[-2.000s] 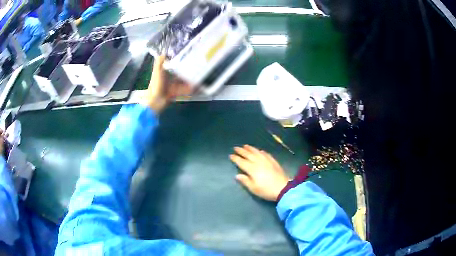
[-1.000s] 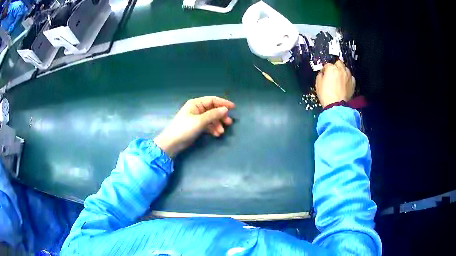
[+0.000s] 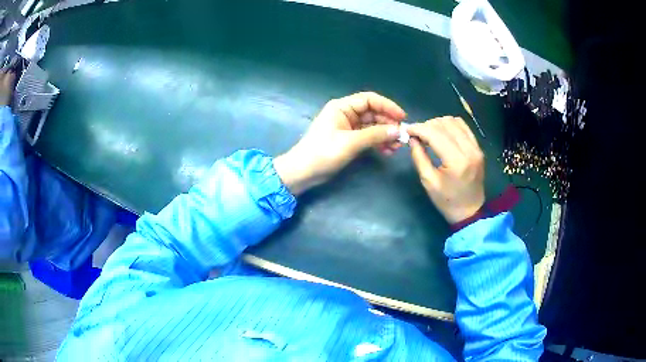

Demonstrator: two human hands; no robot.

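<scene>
A small white piece (image 3: 404, 133) is pinched between the fingertips of both my hands, above the green mat. My left hand (image 3: 340, 138) holds it from the left with thumb and fingers. My right hand (image 3: 452, 166) holds it from the right with bent fingers. The fingers cover part of the piece, and its exact shape is too small to tell.
A white rounded tub (image 3: 487, 48) stands at the upper right. A slim yellowish tool (image 3: 467, 107) lies beside it. Black and white parts (image 3: 542, 95) and small gold specks (image 3: 528, 161) lie at the right edge. A white housing (image 3: 35, 95) and another person's blue sleeve (image 3: 13, 170) are at left.
The white housing first left my left hand. My right hand then went to the pile of parts and has come back left to meet my left hand at the white piece. The view has shifted.
</scene>
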